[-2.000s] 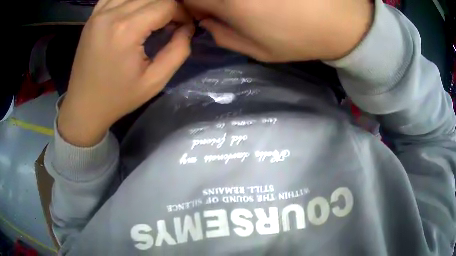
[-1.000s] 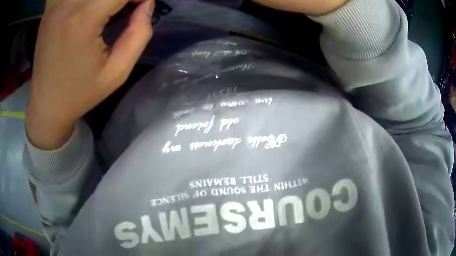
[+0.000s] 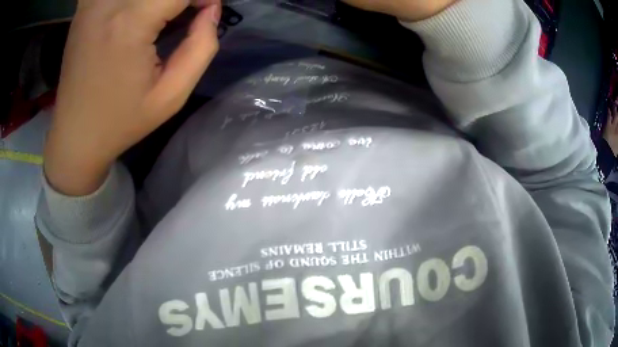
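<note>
My left hand is at the upper left, its fingertips at the top edge, thumb and finger pinched together on the edge of a clear sticker sheet. Small black oval stickers show on the sheet just right of my thumb. The transparent sheet hangs over the front of the sweatshirt, with a shiny glint near its lower part. My right hand is mostly cut off by the top edge; only its heel and wrist show, so its fingers and anything in them are hidden.
My grey sweatshirt with white lettering fills the middle and bottom. A pale floor with yellow lines lies at the left. Red items show at the lower left, and more red shows at the left and upper right edges.
Since two seconds ago my hands have moved apart and up toward the top edge, the right one mostly out of view. The black ovals beside my left thumb have come into view.
</note>
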